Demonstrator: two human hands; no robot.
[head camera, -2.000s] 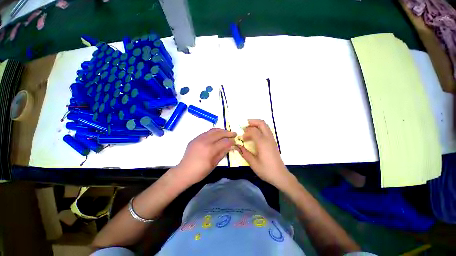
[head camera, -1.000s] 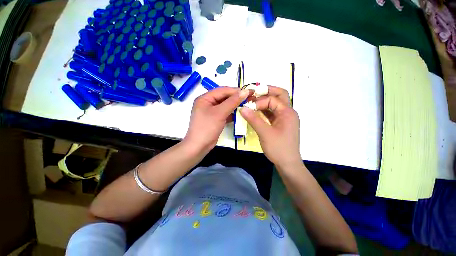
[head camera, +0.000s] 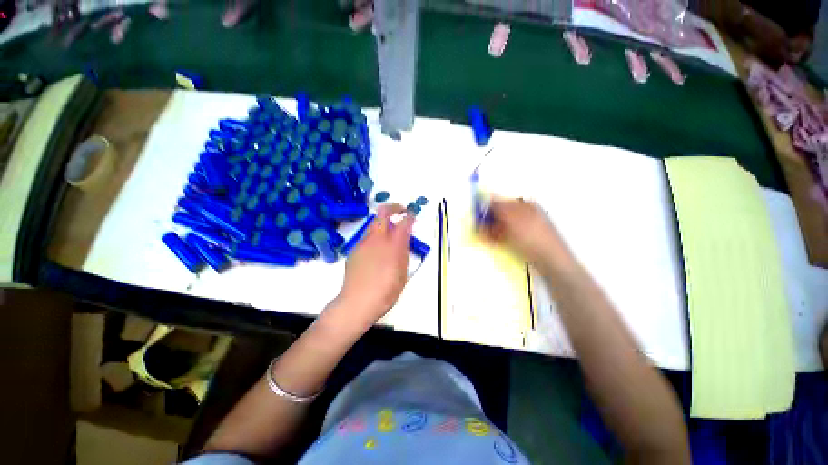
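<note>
Many blue battery cells (head camera: 272, 173) with grey-green ends lie heaped on the white bench sheet at left. My left hand (head camera: 377, 263) is at the heap's right side, its fingertips at a blue-grey end disc (head camera: 417, 205); whether it grips the disc is unclear. Two cells lie partly under this hand. My right hand (head camera: 522, 229), blurred, holds a blue cell (head camera: 483, 213) with a thin wire above the yellow adhesive sheet (head camera: 481, 295), which has dark side edges. Another disc (head camera: 382, 196) lies beside the heap.
A grey post (head camera: 397, 73) stands behind the bench. One cell (head camera: 479, 125) lies at the belt's near edge. Pink parts (head camera: 577, 47) are on the green belt. A yellow sheet stack (head camera: 731, 291) is at right, a tape roll (head camera: 89, 163) at left, a scrap box (head camera: 127, 440) below left.
My hands were together over the adhesive sheet and have moved apart, the left to the discs, the right up and right with a cell. The camera view has shifted.
</note>
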